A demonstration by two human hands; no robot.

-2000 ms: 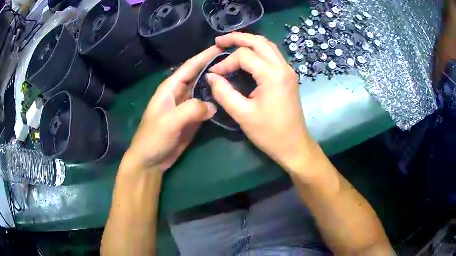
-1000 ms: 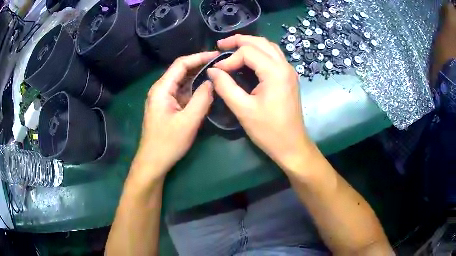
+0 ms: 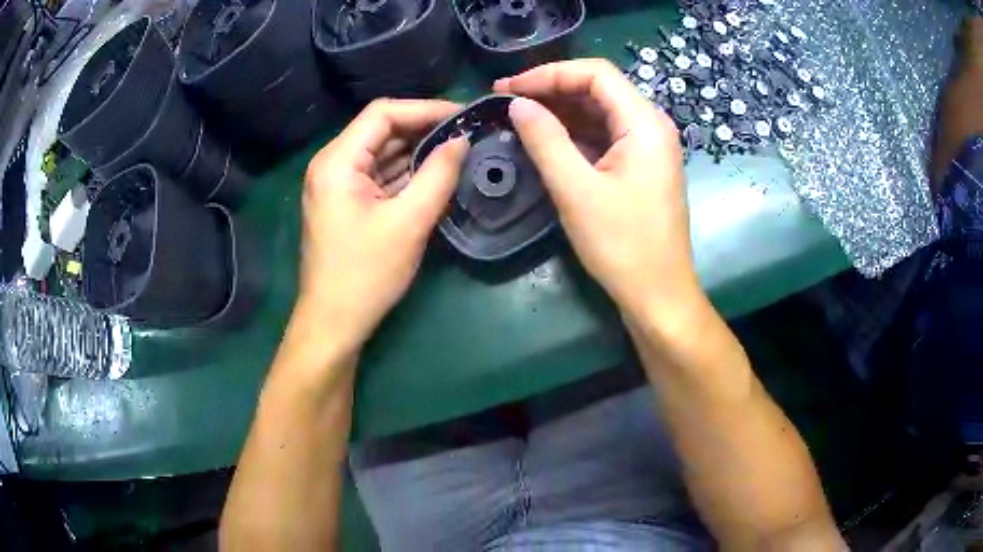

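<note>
A black housing (image 3: 504,239) is held between my two hands, its open top facing me. The round centre boss (image 3: 495,179) shows on its floor. My left hand (image 3: 372,216) grips the left side, thumb tip inside the far-left rim and fingers outside the wall. My right hand (image 3: 609,178) grips the right side, thumb over the far rim and fingers behind the wall. Small details show on the inside far wall between the thumbs; I cannot tell whether a button piece is among them.
Stacks of black housings (image 3: 383,59) stand at the back and left. A pile of button pieces (image 3: 724,92) lies at the back right beside silvery bubble wrap (image 3: 862,162). A clear ribbed bottle (image 3: 65,336) lies at the left edge. Part of another person (image 3: 959,108) shows at far right.
My right thumb and fingers have moved from inside the housing to its far-right rim and wall. The housing's floor and boss are now uncovered. The view has shifted slightly.
</note>
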